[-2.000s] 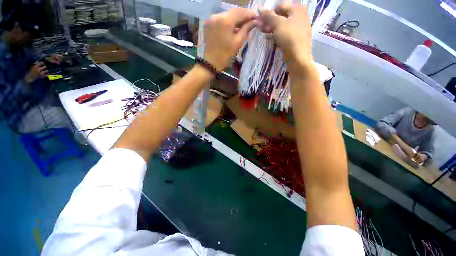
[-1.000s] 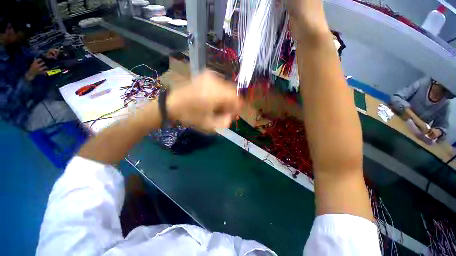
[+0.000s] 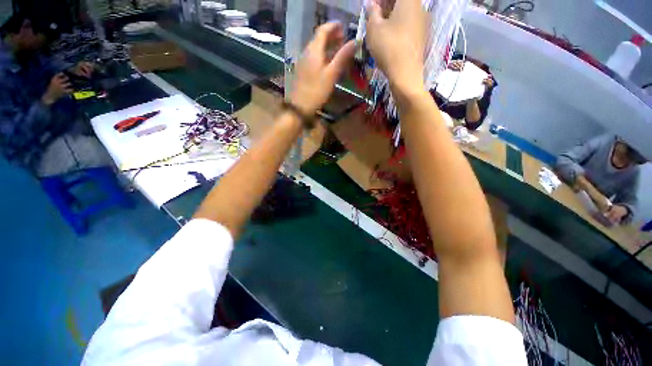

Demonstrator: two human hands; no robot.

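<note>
A thick bundle of white cables [image 3: 447,32] hangs at the top centre, with red and black ends below. My right hand [image 3: 395,39] is raised against its front, near the top edge. Whether its fingers grip a cable cannot be told. My left hand [image 3: 323,66] is raised left of the bundle, thumb and fingers apart, with nothing seen in it. A heap of red lead wires [image 3: 404,220] lies below on cardboard [image 3: 356,174], partly behind my right forearm. Dark pieces [image 3: 286,200] lie on the green bench, partly behind my left forearm.
Red-handled cutters [image 3: 136,121] and a mixed wire bundle [image 3: 214,130] lie on a white sheet [image 3: 154,168] at left. A metal upright [image 3: 294,93] stands beside my left hand. Other people sit at left and across the bench. Wire bundles [image 3: 536,318] lie at lower right.
My left hand dropped from the hanging bundle to above the bench, then rose again and is open beside the bundle. My right hand stayed high and is back in view. The view has shifted.
</note>
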